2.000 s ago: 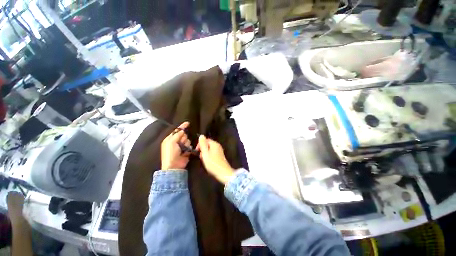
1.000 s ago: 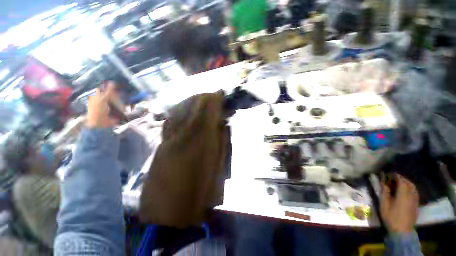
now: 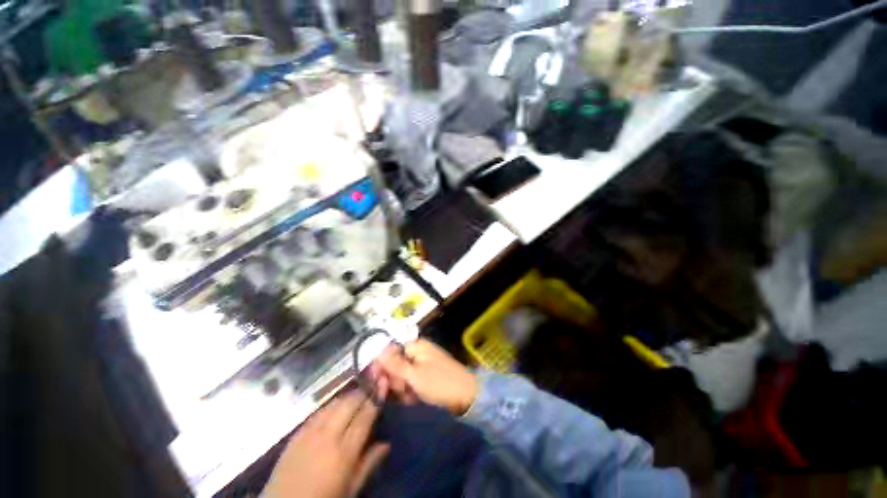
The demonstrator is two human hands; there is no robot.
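My right hand (image 3: 433,374) is at the table's front edge, its fingers closed on a thin dark strip (image 3: 358,355) that bends in a loop. My left hand (image 3: 326,452) is just below and left, fingers stretched toward the strip's lower end; blur hides whether it grips it. The overlock machine (image 3: 277,219), white with a blue stripe and red button, stands behind my hands, its dark needle area (image 3: 263,302) facing me. Large dark cloth (image 3: 58,370) fills the left side, blurred.
A yellow plastic basket (image 3: 491,336) is below the table edge at right, beside dark cloth (image 3: 671,233). A phone-like dark slab (image 3: 506,178) and dark green-topped spools (image 3: 584,117) lie on the table behind. Dark cones (image 3: 423,49) stand at the back. Something red (image 3: 773,413) is low right.
The view has swung right. My left hand has come from the far left to beside my right hand. My right hand now holds the looped strip in front of the machine.
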